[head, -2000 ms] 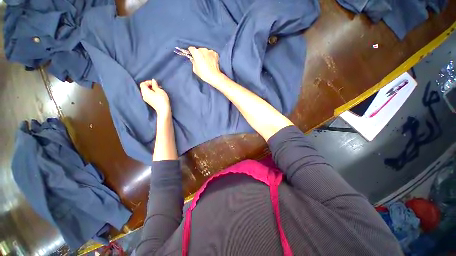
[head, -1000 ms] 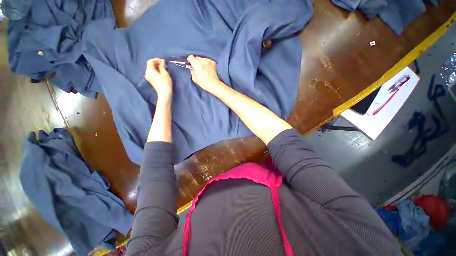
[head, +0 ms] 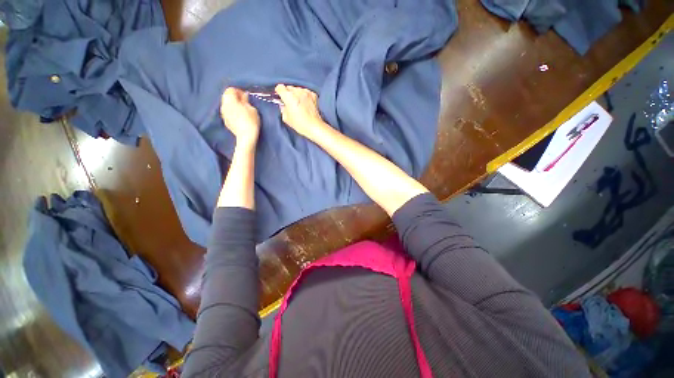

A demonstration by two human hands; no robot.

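Observation:
A large blue-grey jacket (head: 295, 177) lies spread on the shiny brown table in front of me, with a small round button at its right part. My right hand (head: 298, 108) holds thread snips (head: 264, 96), their thin metal blades pointing left. My left hand (head: 240, 117) has its fingers bent together at the cloth, close to the blade tips. It seems to pinch the cloth or a thread there, but what lies between the fingertips is too small to tell.
Blue-grey jacket heaps lie at the upper left (head: 81, 66), lower left (head: 96, 280) and top right (head: 558, 18). The brown table (head: 480, 111) has a yellow edge. Beyond it are a white box (head: 573, 159) and a bin area with cloth and a red thing (head: 634, 311).
My left hand has moved up and right over the jacket, close to the snips. My right hand with the snips has shifted slightly down. The jacket has shifted slightly.

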